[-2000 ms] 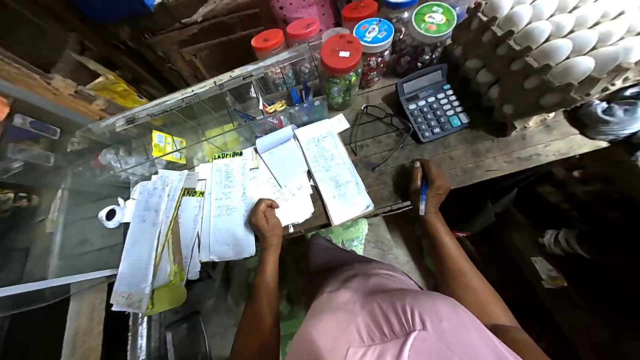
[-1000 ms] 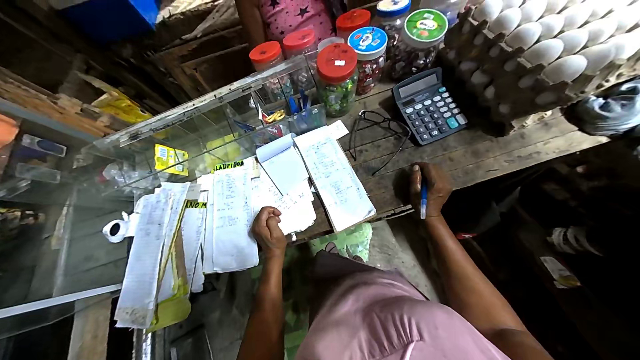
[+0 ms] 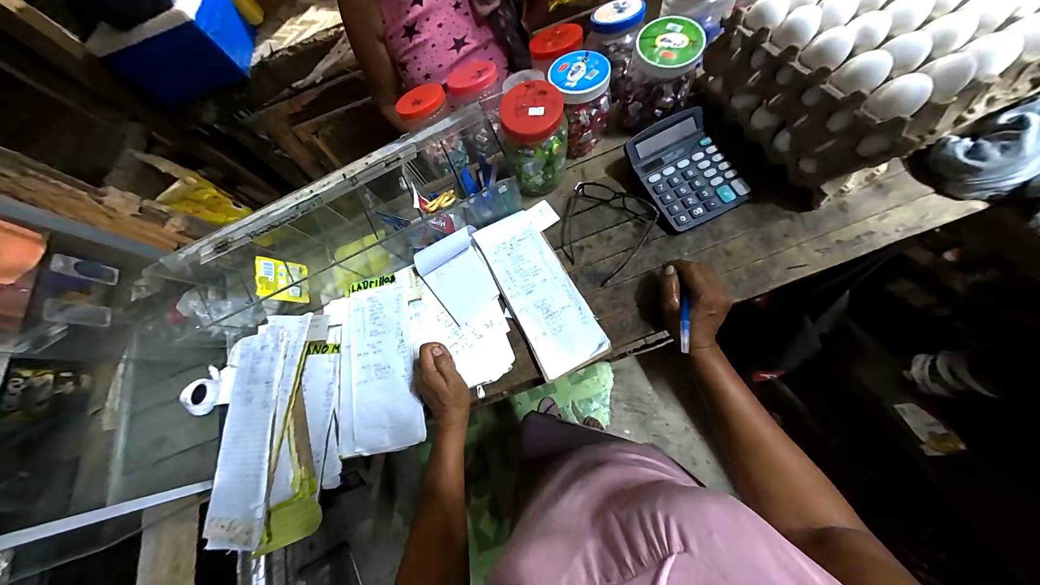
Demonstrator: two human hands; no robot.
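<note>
My right hand rests at the front edge of the wooden counter, curled around a blue pen that points down toward me. Loosely curled, my left hand lies at the edge of the papers, beside a long handwritten sheet; whether it grips any paper I cannot tell. Between the hands are a small notepad with its cover folded back and a long written pad. Folded black eyeglasses sit behind that pad, next to a desk calculator.
Stacked egg trays stand at the back right. Lidded candy jars line the counter's back, with a person in a pink star-print top behind them. A glass display case and a paper roll are at left.
</note>
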